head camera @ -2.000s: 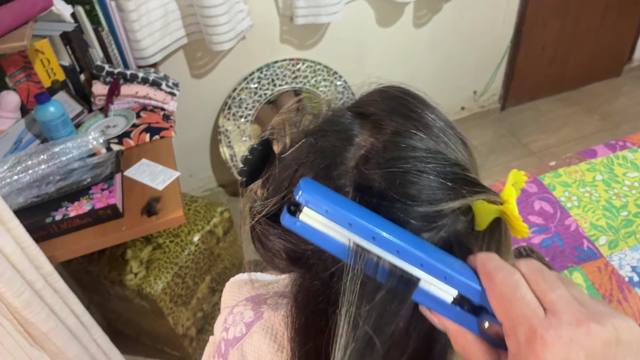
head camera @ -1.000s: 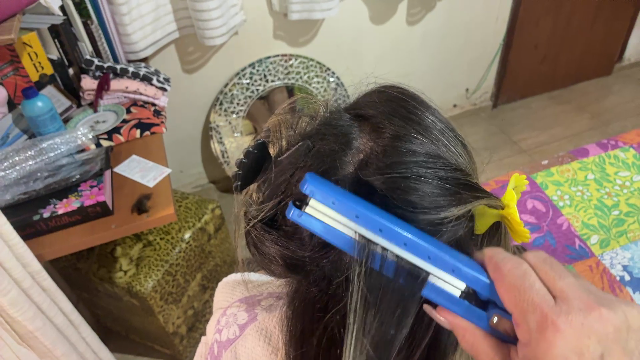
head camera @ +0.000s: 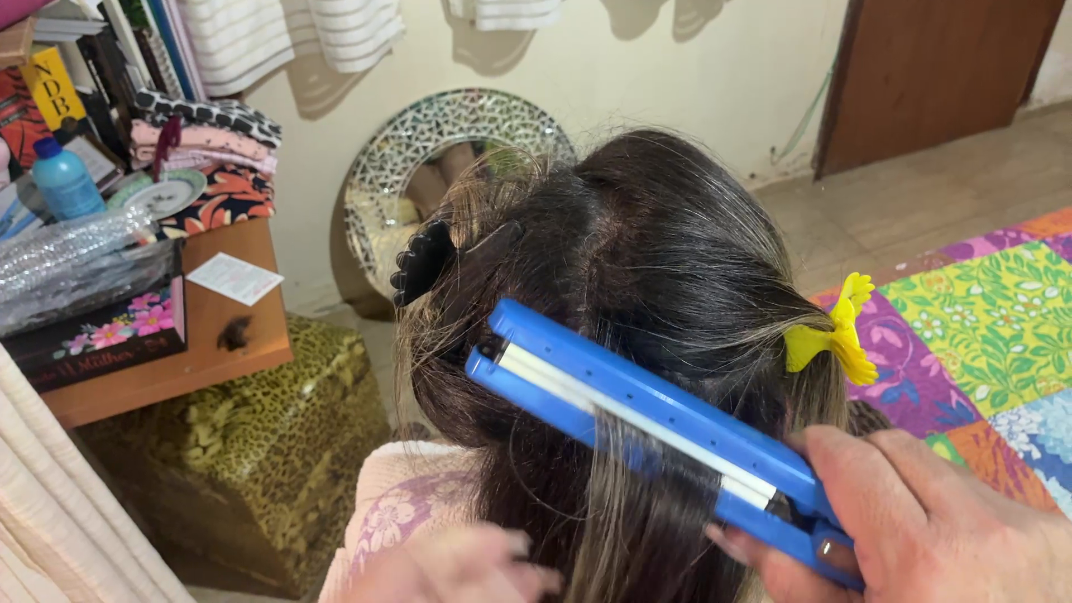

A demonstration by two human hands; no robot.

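Note:
My right hand (head camera: 913,519) grips the handle end of a blue hair straightener (head camera: 645,394). Its light plates lie around a lock of hair (head camera: 620,494) at the back of a seated person's head. My left hand (head camera: 456,565), blurred, is at the bottom edge near the hanging hair and appears to hold nothing. The dark hair (head camera: 687,226) is parted down the middle. A black claw clip (head camera: 423,261) holds the left section, and a yellow flower-shaped clip (head camera: 837,331) holds the right one. A pink towel (head camera: 410,494) with a floral pattern covers the person's shoulder.
At left a wooden desk (head camera: 268,335) bears a blue bottle (head camera: 67,180), a floral box (head camera: 109,335), folded cloths and a printed card (head camera: 234,278). Below is a leopard-print box seat (head camera: 276,452). A round mosaic mirror (head camera: 377,167) leans on the wall. A patchwork bedspread (head camera: 980,327) lies at right.
My left hand has come into view at the bottom. My right hand still holds the straightener on the hair, nearly where it was.

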